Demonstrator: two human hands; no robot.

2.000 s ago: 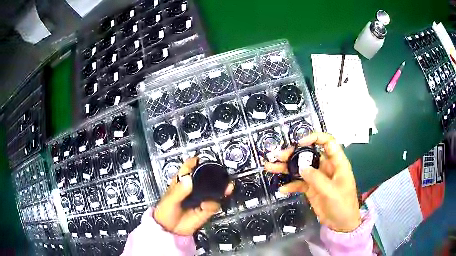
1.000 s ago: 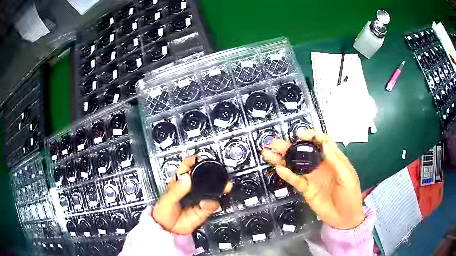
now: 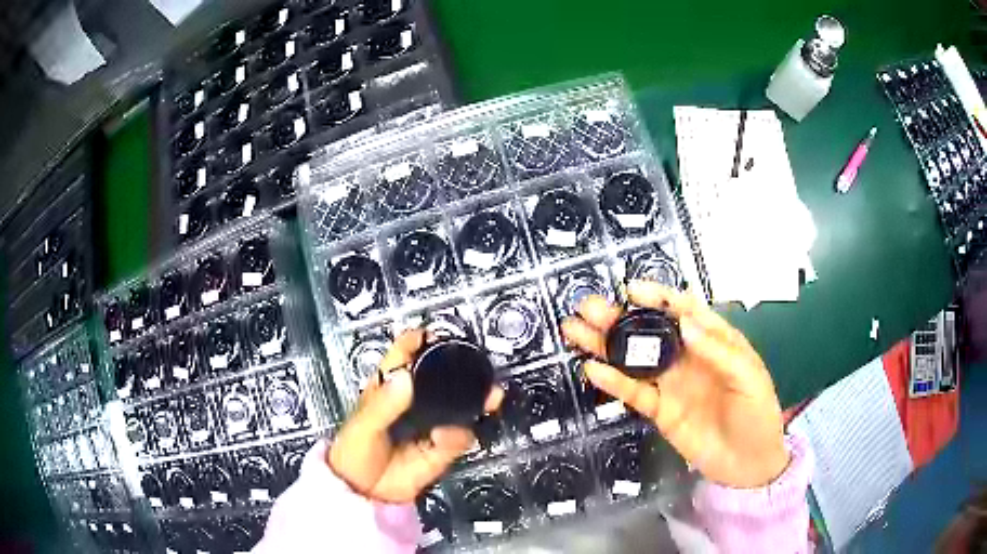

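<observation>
My left hand (image 3: 395, 433) holds a black round unit or stack (image 3: 452, 381), its dark flat face up, over the lower part of the clear blister tray (image 3: 476, 287). My right hand (image 3: 709, 384) holds one small round black unit (image 3: 643, 342) between thumb and fingers, its square white label with a code-like pattern facing me. In the clear tray, the top row of pockets shows crosshatched bases, the row below holds black units with white labels, the middle row shows bright silvery rounds, and the lower rows hold black units partly hidden by my hands.
A black tray (image 3: 373, 83) of labelled units lies behind; another clear tray (image 3: 222, 427) is at left. White papers (image 3: 747, 206) with a thin dark stick, a white pump bottle (image 3: 802, 87), a pink pen (image 3: 855, 160), a gridded rectangle (image 3: 933, 352) and another tray (image 3: 939, 152) are at right.
The unit in my right hand has turned from its dark glossy face to its labelled side, which also showed two seconds ago. My left hand has barely moved.
</observation>
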